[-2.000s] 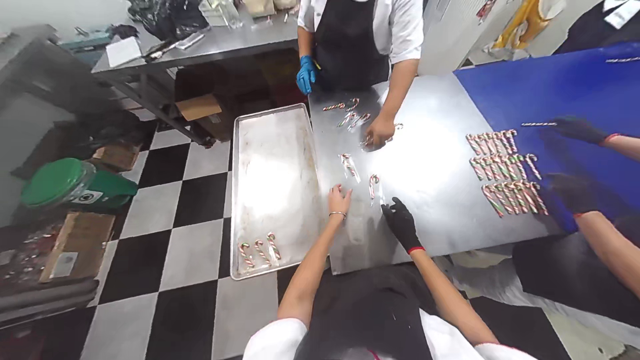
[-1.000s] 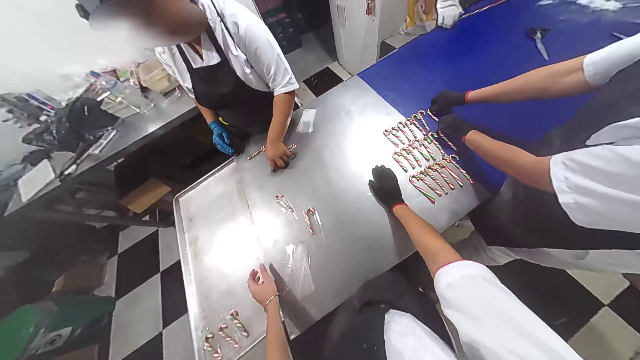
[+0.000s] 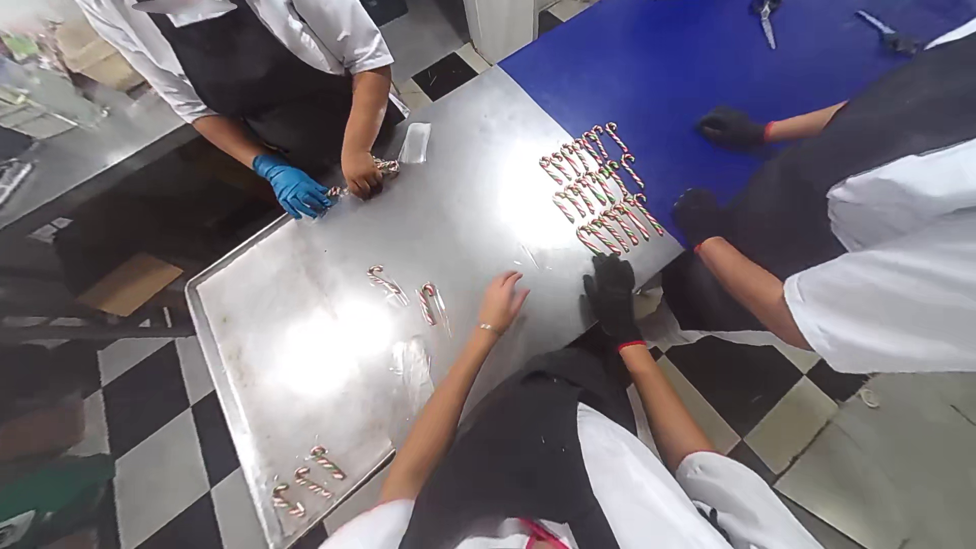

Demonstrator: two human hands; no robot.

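Observation:
My bare left hand [image 3: 503,301] is over the steel table [image 3: 465,229], fingers apart, near a thin clear wrapper [image 3: 531,258]. Wearing a black glove, my right hand [image 3: 611,299] touches or hovers at the lower edge of the rows of striped candy canes [image 3: 610,227]; whether it grips one I cannot tell. To the left of my left hand lie a candy cane beside a clear sleeve [image 3: 428,303] and another wrapped candy cane [image 3: 386,285]. Clear plastic bags [image 3: 412,366] rest below these. Several wrapped candy canes [image 3: 311,482] sit in the tray's near corner.
A large metal tray [image 3: 200,305] adjoins the table at left. Across from me, a co-worker's blue-gloved hand [image 3: 293,187] and bare hand [image 3: 361,174] handle candy canes. At right, another person's black-gloved hands [image 3: 730,128] are at the blue surface [image 3: 648,69], where scissors [image 3: 766,23] lie.
My left hand has moved from beside the clear bags toward the candy cane rows. My right hand has come down to the rows' near edge. The right-hand co-worker's hands have drawn away from the rows.

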